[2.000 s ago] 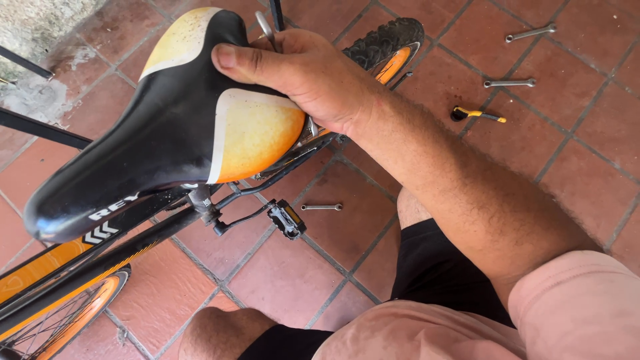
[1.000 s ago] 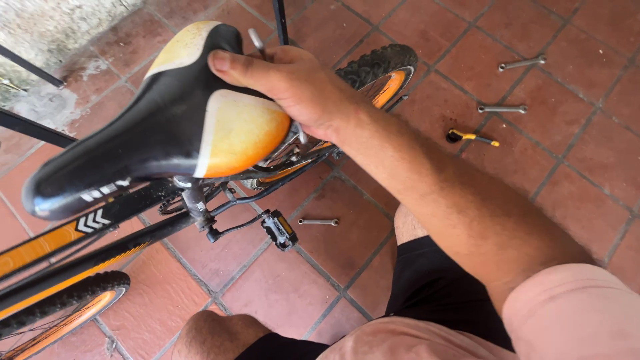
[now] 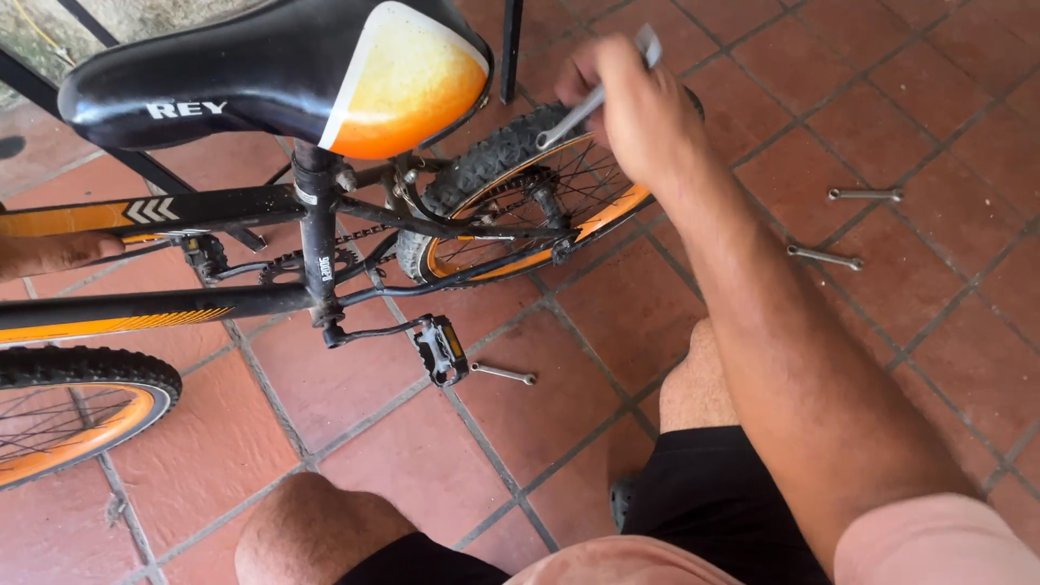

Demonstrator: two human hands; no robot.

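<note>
My right hand (image 3: 638, 106) is closed around a combination wrench (image 3: 581, 114), above the bicycle's rear wheel (image 3: 479, 187); the ring end points down to the left. At the left edge my left hand (image 3: 61, 253) lies at the upper tube of the bicycle frame (image 3: 231, 207), only its fingers in view; whether it grips the tube is not clear. The black, white and orange saddle (image 3: 268, 73) sits on the seat post (image 3: 313, 158), higher than the rear wheel. A seat clamp bolt (image 3: 347, 179) shows beside the post.
Tiled floor surrounds the bicycle. One small wrench (image 3: 504, 374) lies by the near pedal (image 3: 441, 349); two more wrenches, an upper (image 3: 865, 195) and a lower (image 3: 825, 257), lie to the right. The front wheel (image 3: 89, 406) is at lower left. Black metal legs (image 3: 510, 49) stand behind the saddle.
My right hand has left the saddle and moved right, over the rear wheel, with the wrench in it. My left hand has come into view at the left. The view has shifted.
</note>
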